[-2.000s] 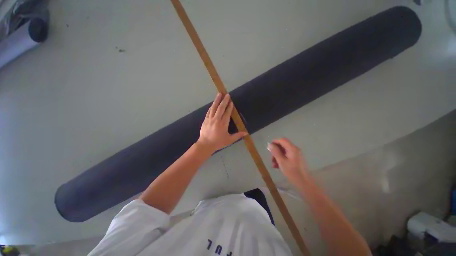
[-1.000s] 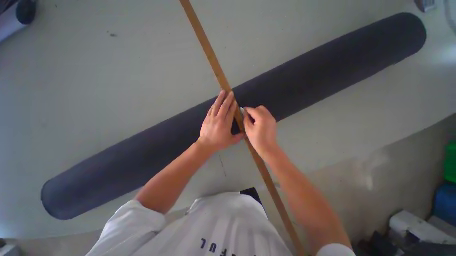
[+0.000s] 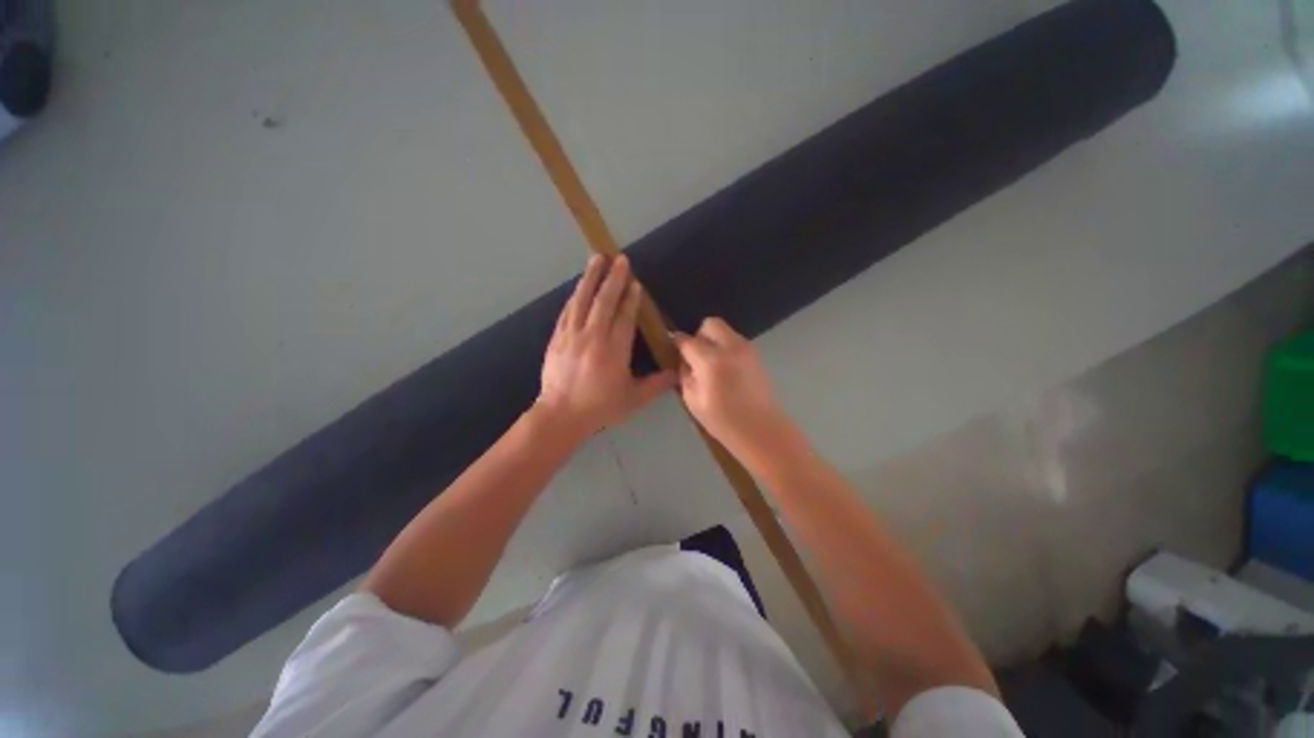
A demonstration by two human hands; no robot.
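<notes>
A long dark fabric roll [image 3: 922, 166] lies slantwise on the pale table [image 3: 288, 245]. A yellow-brown measuring stick [image 3: 541, 130] lies across the roll's middle and runs down past the table edge beside my body. My left hand [image 3: 591, 353] lies on the roll and the stick, fingers together, thumb spread, pressing the stick down. My right hand [image 3: 723, 382] is at the stick's right edge on the roll, close to my left thumb, with fingers pinched. A tiny light thing shows at its fingertips; what it is cannot be made out.
A roll end [image 3: 22, 72] is cut off at the top left. Right of the table are the floor [image 3: 1009, 534], a green bin [image 3: 1290, 401], a blue bin [image 3: 1280, 512] and a white and dark machine part [image 3: 1203, 594].
My right hand has come in from the right of the stick onto the roll, then slid slightly nearer me along the stick. My left hand has stayed on the stick. The view has shifted.
</notes>
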